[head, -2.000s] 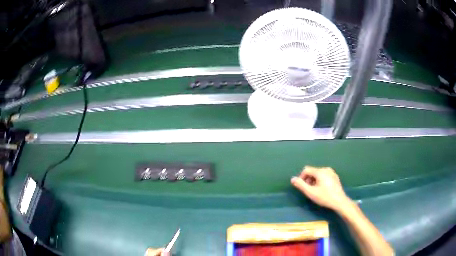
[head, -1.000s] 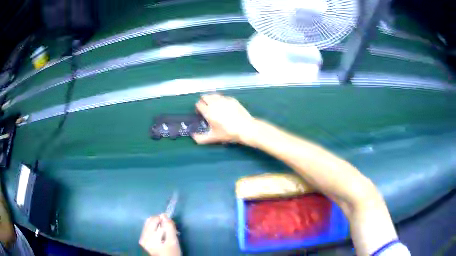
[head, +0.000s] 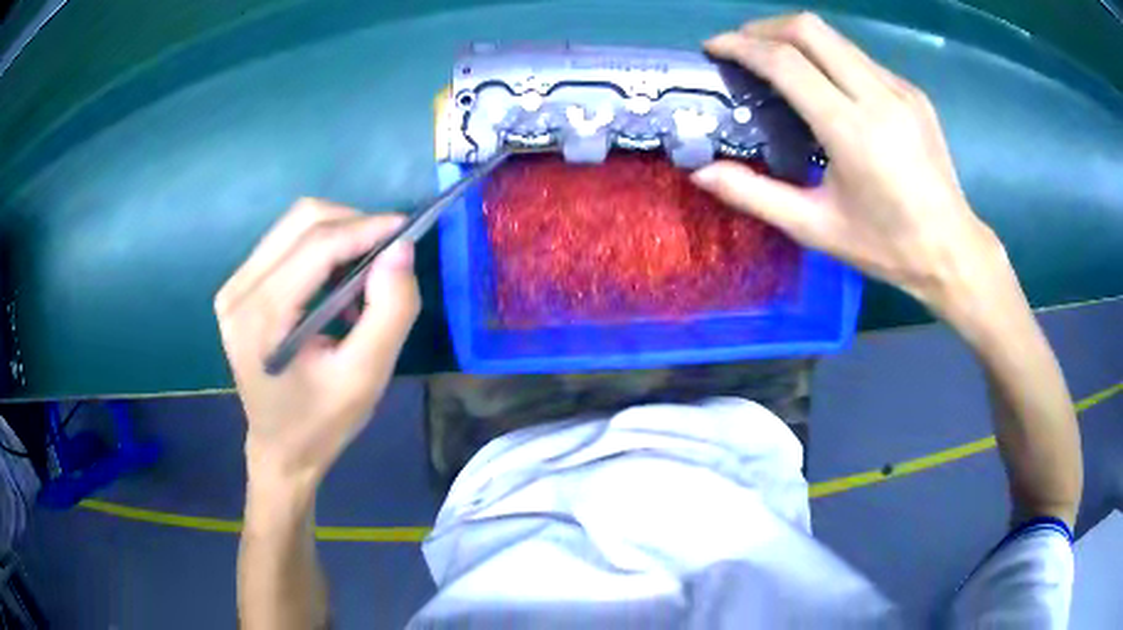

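A long silvery-grey housing (head: 591,105) lies along the far edge of a blue bin (head: 653,351) filled with tiny red parts (head: 640,246). My right hand (head: 862,160) grips the housing's right end, thumb on the near side and fingers on the far side. My left hand (head: 320,320) holds dark metal tweezers (head: 425,219) like a pen. Their tip is at the near side of the housing, by its left opening. Whether the tip holds a red part cannot be told.
The green bench top (head: 160,222) curves around the bin. Its front edge runs behind my forearms. My clothed lap (head: 616,517) is just below the bin. A blue object (head: 92,455) and a yellow line (head: 370,534) show on the grey floor.
The view has tilted down to the bin. My right hand has brought the housing from the bench to the bin's far edge. My left hand has moved the tweezers up to the housing.
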